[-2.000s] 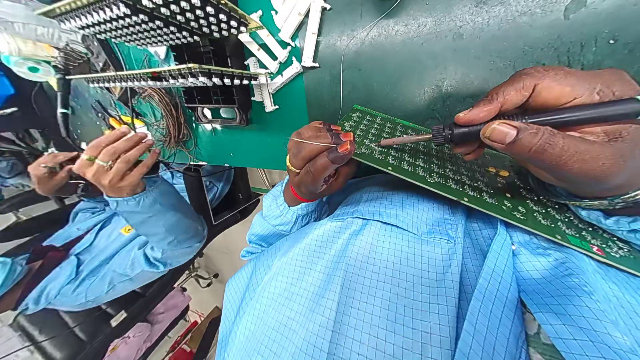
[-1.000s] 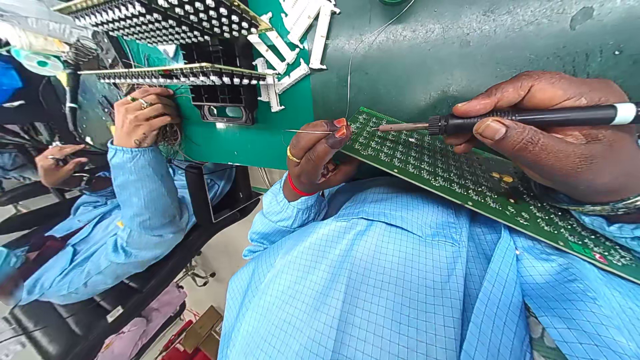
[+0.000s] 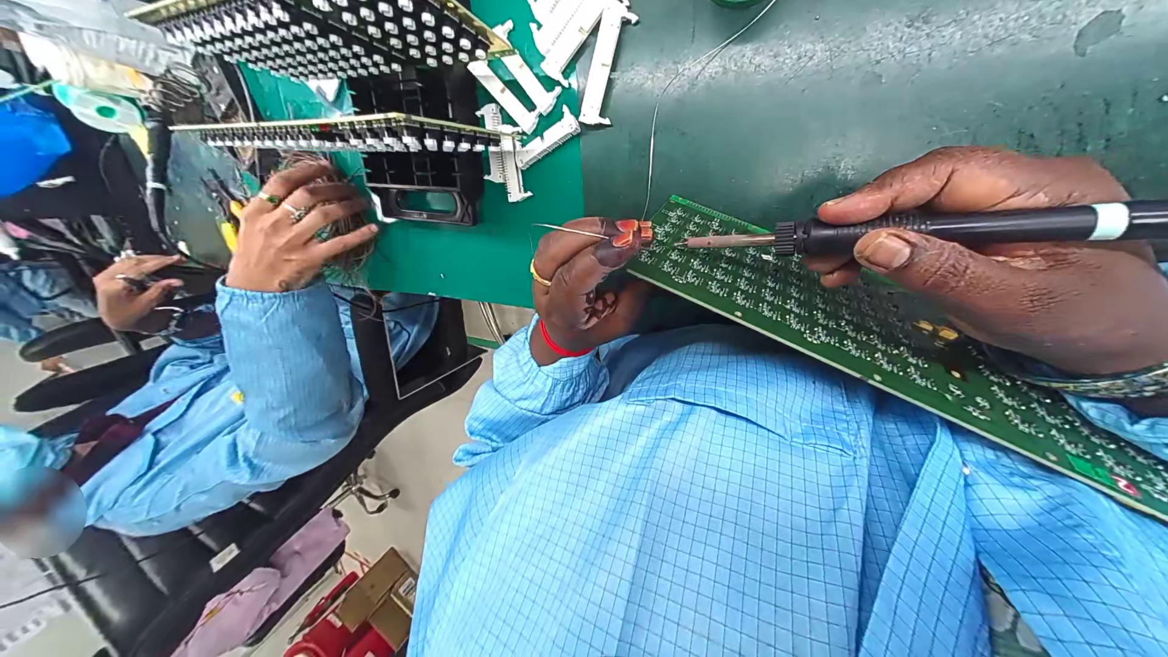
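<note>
My right hand (image 3: 995, 255) grips a black soldering iron (image 3: 985, 224) from the right, its tip pointing left just over the solder joints near the upper left end of a green printed circuit board (image 3: 821, 338). The board lies slantwise in front of my blue checked coat. At its left corner, my left hand (image 3: 593, 265) pinches thin solder wire (image 3: 651, 155) between orange-tinted fingertips, a short end sticking out to the left. The wire runs up toward a green ring at the top edge. Whether the iron's tip touches a joint, I cannot tell.
White plastic connectors (image 3: 598, 68) lie at the top on the green mat (image 3: 511, 265). Left of them, boards with rows of white parts (image 3: 347, 132) stand by a black plastic rack (image 3: 429, 196). A co-worker's hand (image 3: 292, 228) holds a bundle of wires at the left.
The iron's tip has shifted slightly left relative to my left fingertips since two seconds ago. The co-worker's hand has moved onto the wire bundle beside the rack.
</note>
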